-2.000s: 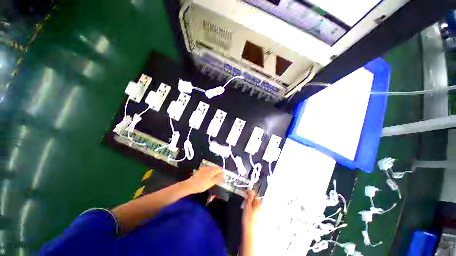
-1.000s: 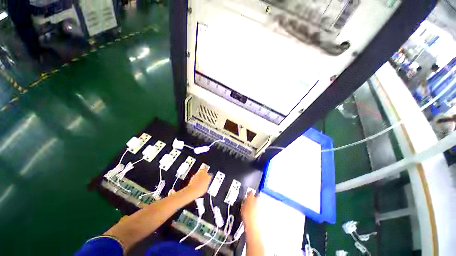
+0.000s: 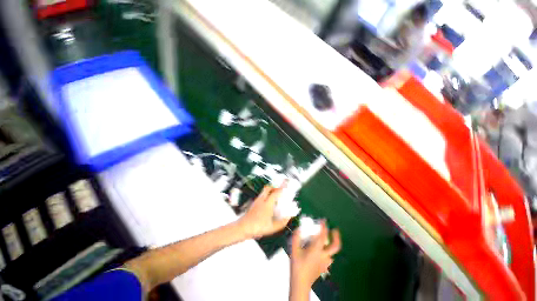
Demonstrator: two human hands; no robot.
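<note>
My left hand [image 3: 266, 213] is over the green conveyor belt, closed around white power adapters [image 3: 287, 203]; how many is blurred. My right hand [image 3: 313, 254] is beside it, nearer me, with its fingers around another white adapter [image 3: 308, 228]. More white adapters with cords [image 3: 254, 154] lie scattered on the belt beyond my hands. A long white bar [image 3: 312, 169] lies across the belt just past my left hand.
A blue tray [image 3: 97, 160] with a white sheet stands at the left on the white side surface [image 3: 171, 203]. The test sockets [image 3: 57, 210] and a test board [image 3: 76, 271] are at the lower left. A large red bin [image 3: 406, 170] stands on the white shelf [image 3: 277, 64] beyond the belt.
The view has turned right, from the test station to the belt. Both hands have left the sockets and are now over the belt with white adapters in them.
</note>
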